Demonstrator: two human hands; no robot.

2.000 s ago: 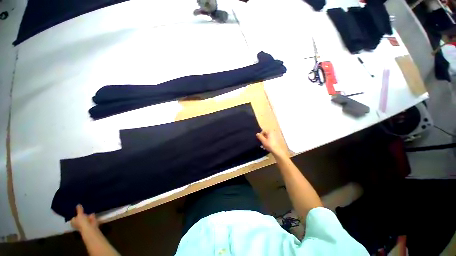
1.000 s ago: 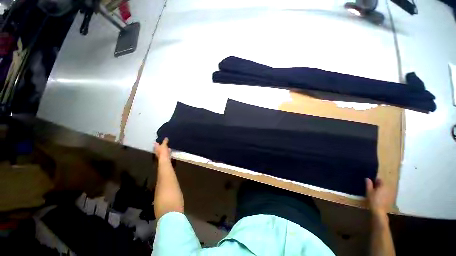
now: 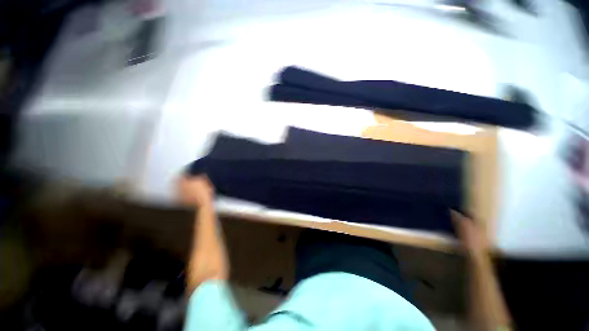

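A long dark cut panel (image 3: 336, 178) with a stepped far edge lies flat along the near edge of the cutting table. My left hand (image 3: 196, 190) is at its left end and grips the near corner. My right hand (image 3: 469, 231) is at its near right corner, with the fingers at the cloth; blur hides the exact hold. A long, narrow bundle of dark cut pieces (image 3: 400, 96) lies beyond the panel, roughly parallel to it and apart from it. The frame is motion-blurred.
The white cutting table (image 3: 226, 55) has a tan board patch (image 3: 484, 187) at the panel's right end. A dark flat stand base (image 3: 146, 40) is at the far left. A blurred machine base (image 3: 475, 14) is at the far right. A blurred reddish shape (image 3: 578, 158) is at the right edge.
The view first swung left, then slightly back to the right. The panel now lies straighter along the near edge than two seconds ago. Both hands remain at its ends; the bundle stays beyond it.
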